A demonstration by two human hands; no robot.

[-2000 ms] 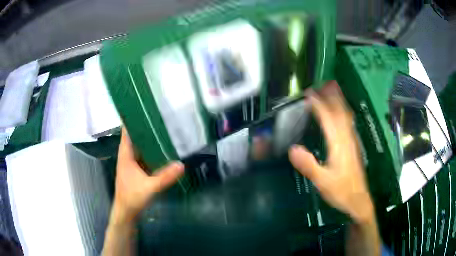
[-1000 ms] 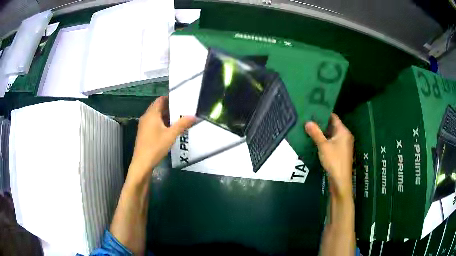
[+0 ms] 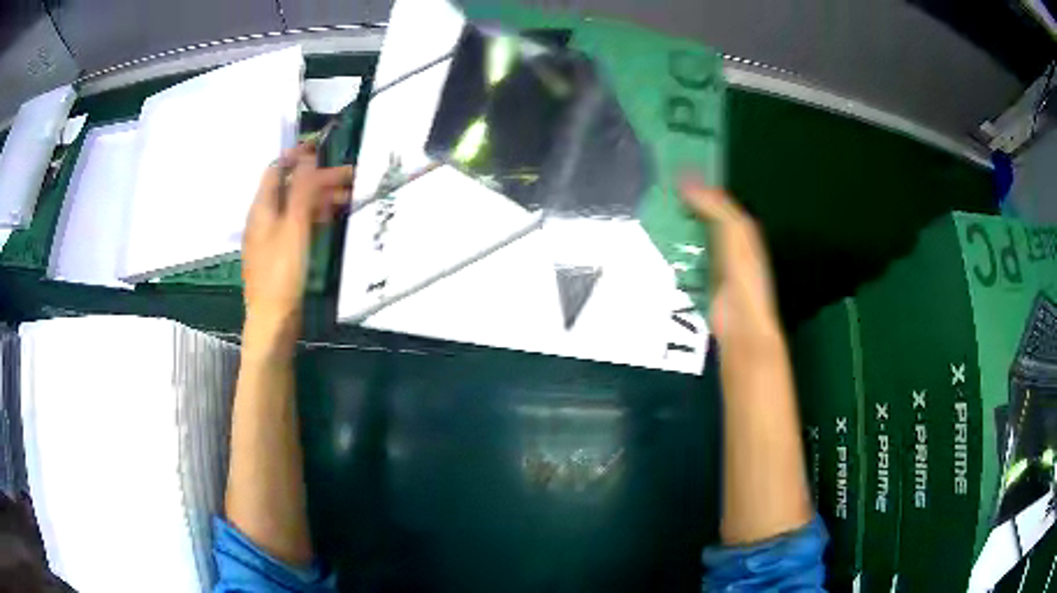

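Note:
A green and white gift box (image 3: 527, 261) with a laptop picture and "TABLET PC" lettering is held up in front of me, tilted and blurred. My right hand (image 3: 736, 272) grips its right edge. My left hand (image 3: 282, 226) is at its left side, fingertips by the edge, where a dark green strip shows between hand and printed face. The blur hides whether these fingers grip it. The box's underside is hidden.
A stack of white inserts (image 3: 104, 452) stands at lower left. A white-lined open box base (image 3: 93, 203) and a white slab (image 3: 214, 174) lie behind it. Stacked gift boxes (image 3: 910, 405) stand at right. A grey metal rail (image 3: 835, 110) runs along the back.
The box first showed its panelled green back, then its laptop face. Since then it has moved up and slightly left in view. My left hand has shifted outward and up along its left side.

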